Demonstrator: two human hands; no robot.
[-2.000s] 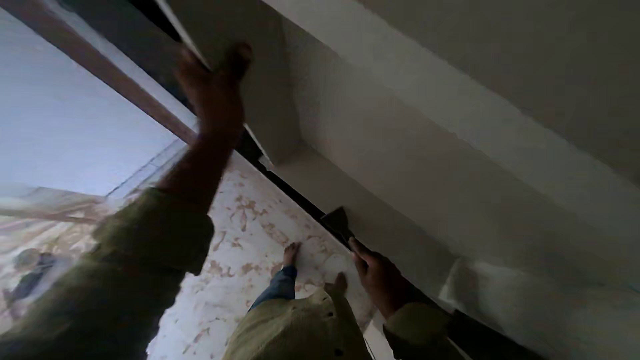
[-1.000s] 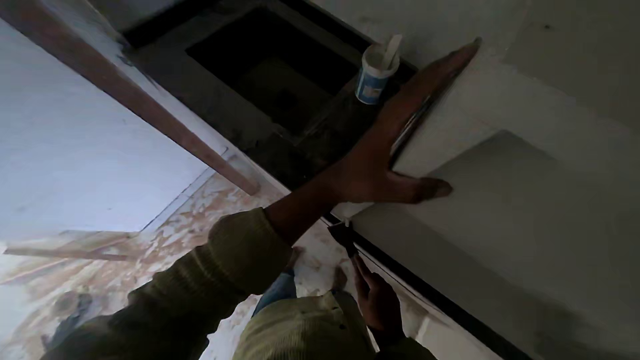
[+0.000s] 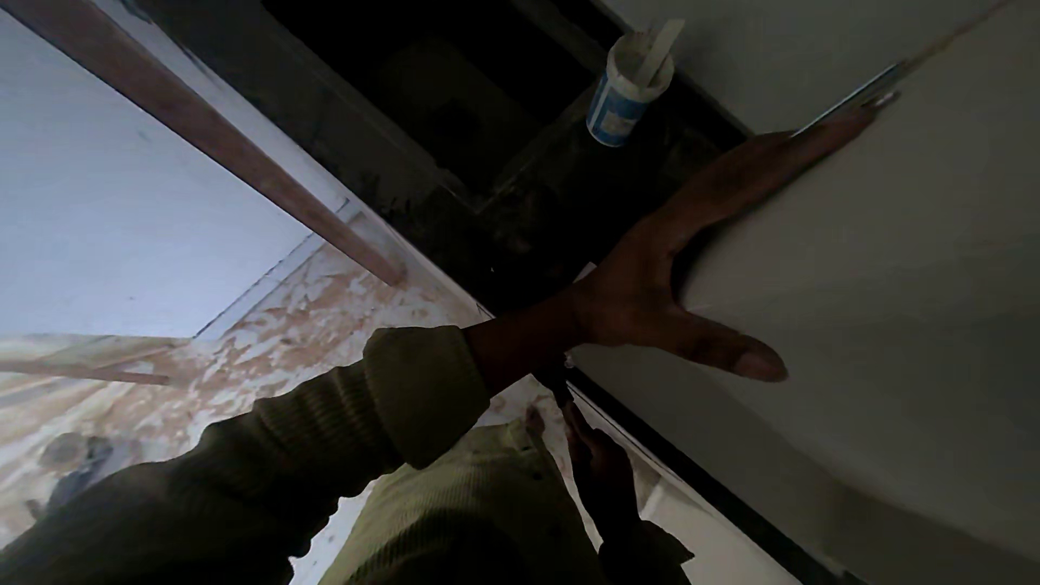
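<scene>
My left hand [image 3: 650,284] reaches across the view with thumb and fingers spread, against a pale panel [image 3: 894,284] and its edge. A thin, shiny metal edge [image 3: 849,97] shows beside the fingertips; whether the hand touches it is unclear. Lower down, my right hand [image 3: 601,463] is closed around the handle of a dark scraper-like tool [image 3: 556,380], close to the panel's dark lower edge. The tool is partly hidden below my left forearm. A white and blue plastic tub [image 3: 621,101] stands beyond my left hand, with a pale flat stick or blade upright in it.
A dark rectangular opening [image 3: 455,97] lies at upper centre. A reddish wooden bar [image 3: 244,154] slants across the left, beside a white board [image 3: 122,203]. The floor [image 3: 309,317] below is smeared white and brown. A blurred round object [image 3: 65,451] is at lower left.
The view has swung considerably, bringing the tub into sight. My left hand, earlier at a panel edge with its fingers bent, is now spread. The tool stays in my right hand.
</scene>
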